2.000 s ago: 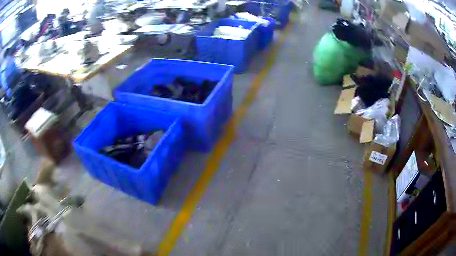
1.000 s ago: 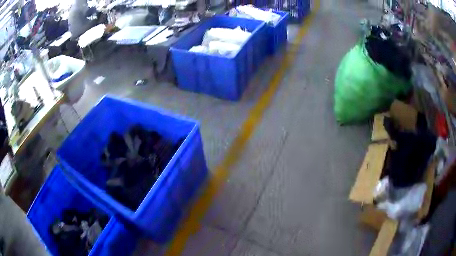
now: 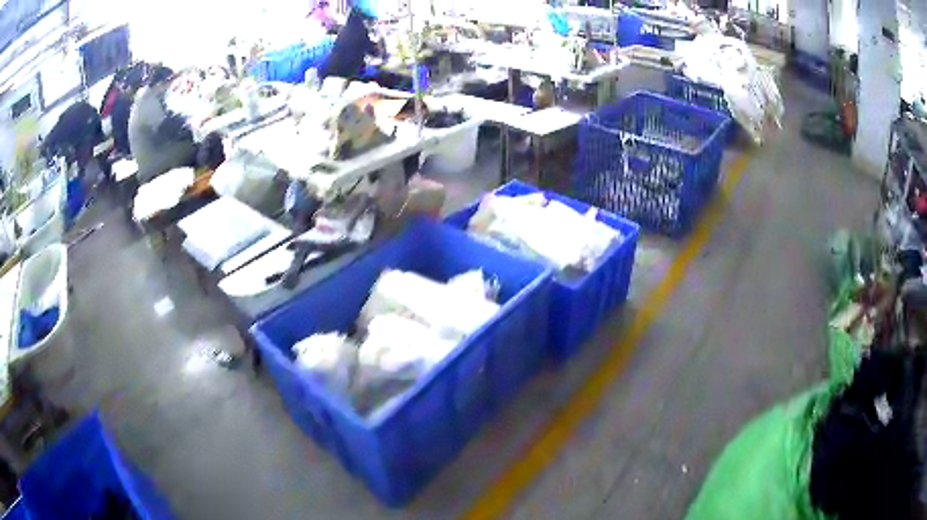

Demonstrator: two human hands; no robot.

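Neither of my hands is in the picture. Nearest in front of me stands a large solid blue crate (image 3: pixel 457 406) with white cut pieces (image 3: pixel 407 330) heaped in it. Right behind it is a smaller blue crate (image 3: pixel 600 300), also filled with white pieces (image 3: pixel 549 232). A lattice-sided blue crate (image 3: pixel 630 183) stands farther along the aisle. The picture is somewhat blurred.
A yellow floor line (image 3: pixel 600 391) runs beside the crates. A green sack (image 3: pixel 778 457) with black cloth (image 3: pixel 874 437) bulges in at lower right. Part of another blue crate (image 3: pixel 86 472) is at lower left. Worktables and seated people (image 3: pixel 158 127) are at left; a pillar (image 3: pixel 876 86) at right.
The view has moved forward along the aisle. The crates of white pieces are now close; the crates of dark pieces have slid to the lower left edge, the green sack to the lower right.
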